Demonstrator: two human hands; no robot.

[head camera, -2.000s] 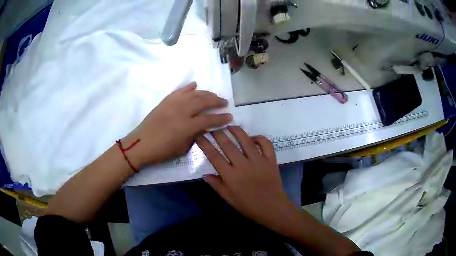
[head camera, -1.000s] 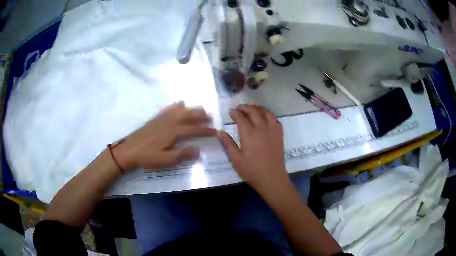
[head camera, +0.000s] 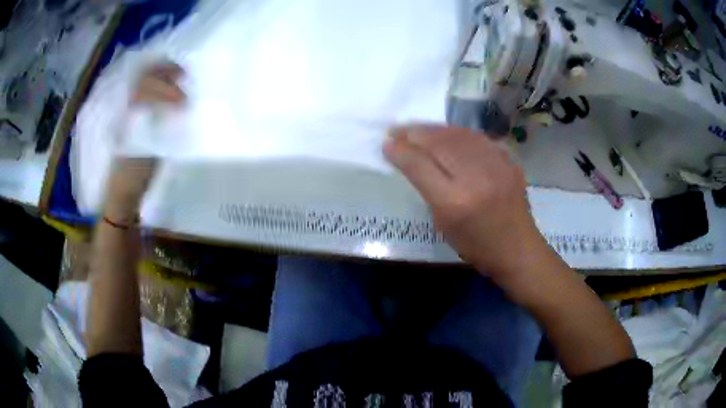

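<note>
A large white cloth panel is stretched between my two hands over the left part of the table, its near edge lifted and blurred. My left hand is at the cloth's left end, blurred and partly covered by cloth. My right hand pinches the cloth's near right corner between thumb and fingers, left of and in front of the machine head. The sewing machine stands at the upper right. Its needle and presser foot cannot be made out.
Pink-handled snips, a white-handled thin tool and a black phone lie right of my right hand. A printed scale runs along the table's front. White cloth heaps lie below at both sides. A blue trough borders the left.
The view has turned left. My hands have moved apart: the left hand went to the far left, and the right hand now grips the cloth. The cloth's near edge has come up from the table.
</note>
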